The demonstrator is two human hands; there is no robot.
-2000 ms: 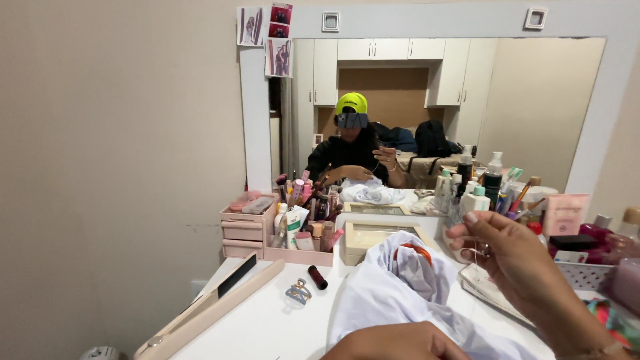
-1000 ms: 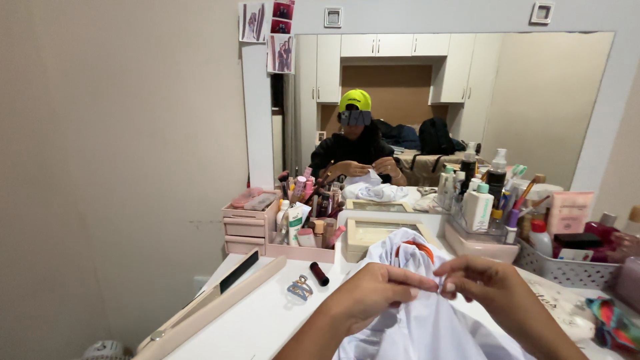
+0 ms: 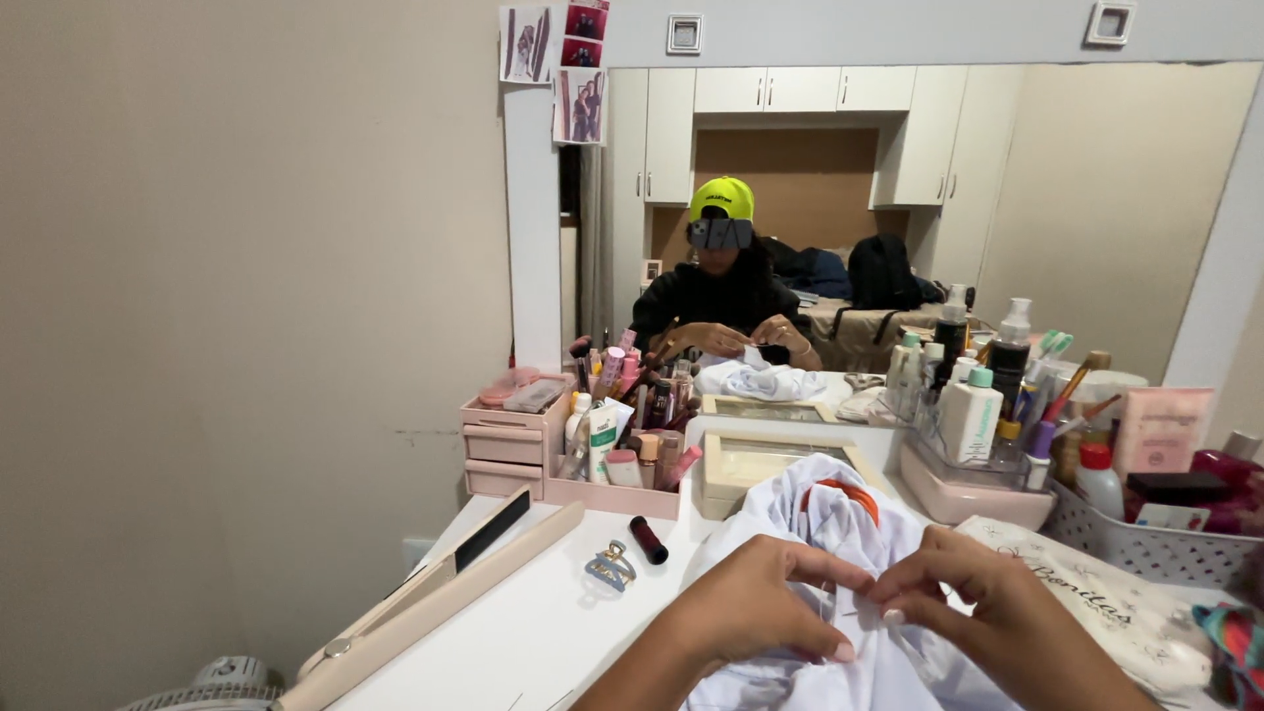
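A bunched white cloth garment (image 3: 760, 518) lies on the white table, with an orange piece (image 3: 851, 494) showing in its upper folds. Over the cloth, my left hand (image 3: 750, 602) has its index finger reaching to the fingertips of my right hand and its thumb lower down against the fabric. My right hand (image 3: 973, 592) has thumb and index finger pinched together at the fabric. Whatever is between the fingertips is too small to make out; a needle or thread cannot be confirmed. The mirror (image 3: 1086, 197) reflects both hands meeting above the cloth.
Left on the table are a hair straightener (image 3: 464, 583), a claw clip (image 3: 610, 566) and a dark red tube (image 3: 648, 540). Behind stand a pink makeup organizer (image 3: 504, 444) and a cream box (image 3: 726, 479). A printed pouch (image 3: 1096, 602) and a toiletries basket (image 3: 1155, 548) sit at right.
Two seconds ago my right hand was raised to the right, away from the cloth; it has come down to meet my left hand. My left hand has risen from the bottom edge.
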